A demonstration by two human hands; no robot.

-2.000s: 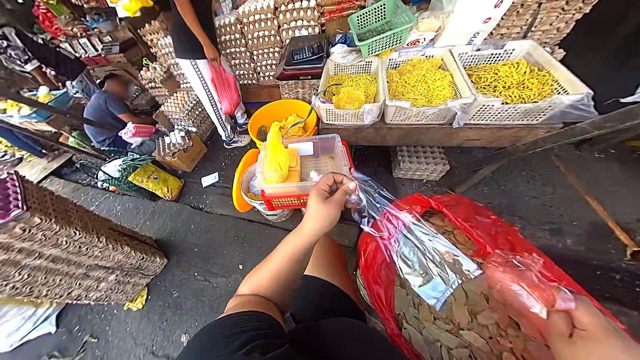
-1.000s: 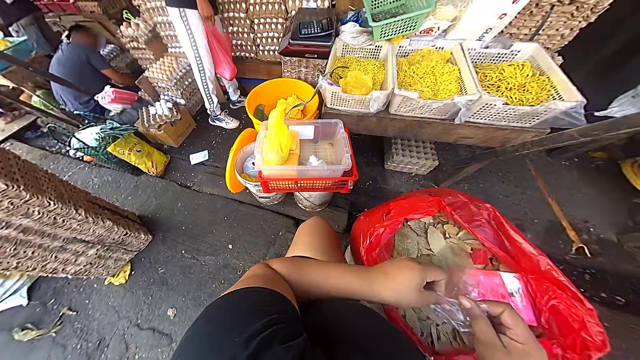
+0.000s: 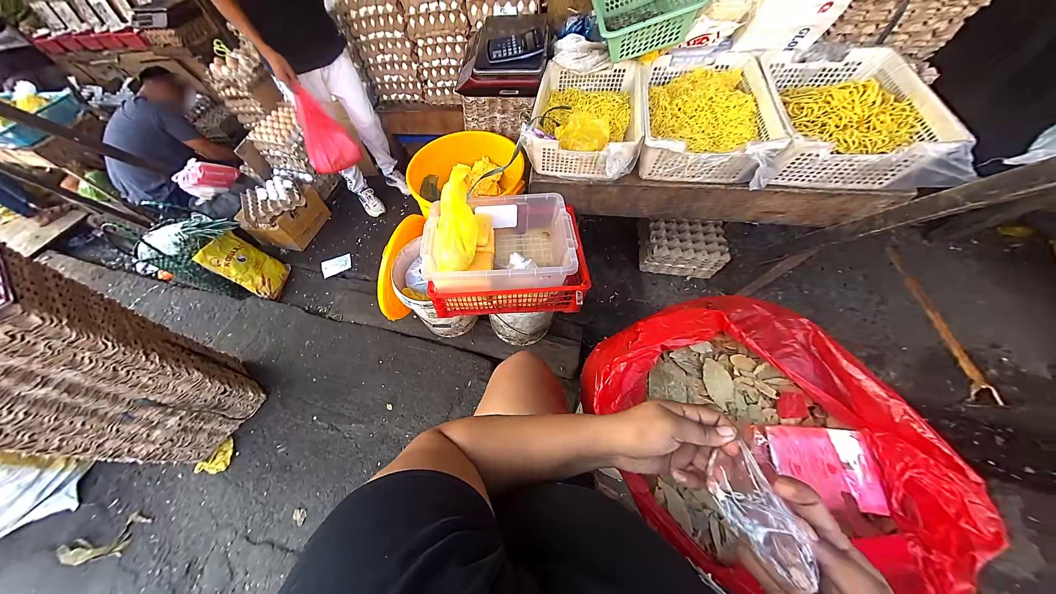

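Between my hands is a clear plastic bag [image 3: 763, 516], crumpled and gathered. My left hand [image 3: 681, 437] pinches its top edge between thumb and fingers. My right hand [image 3: 825, 536] holds its lower right side, and part of that hand is cut off by the frame's bottom edge. Both hands are over a large sack lined with red plastic [image 3: 759, 318], which holds dried bay leaves [image 3: 718, 379]. A pink packet [image 3: 829, 466] lies on the leaves beyond my right hand. What the clear bag holds, if anything, cannot be told.
Ahead stand a clear plastic bin [image 3: 536, 276] on a red crate [image 3: 582, 272] and a yellow bucket [image 3: 495, 144]. White baskets of yellow noodles [image 3: 705, 107] line a wooden bench [image 3: 742, 198]. Stacked egg trays [image 3: 124, 363] rise at left. Two people are at the back left.
My left hand has moved from beside the clear bin to over the leaf sack, where both hands now hold the clear bag. The pink packet, near my hands a second ago, lies on the leaves.
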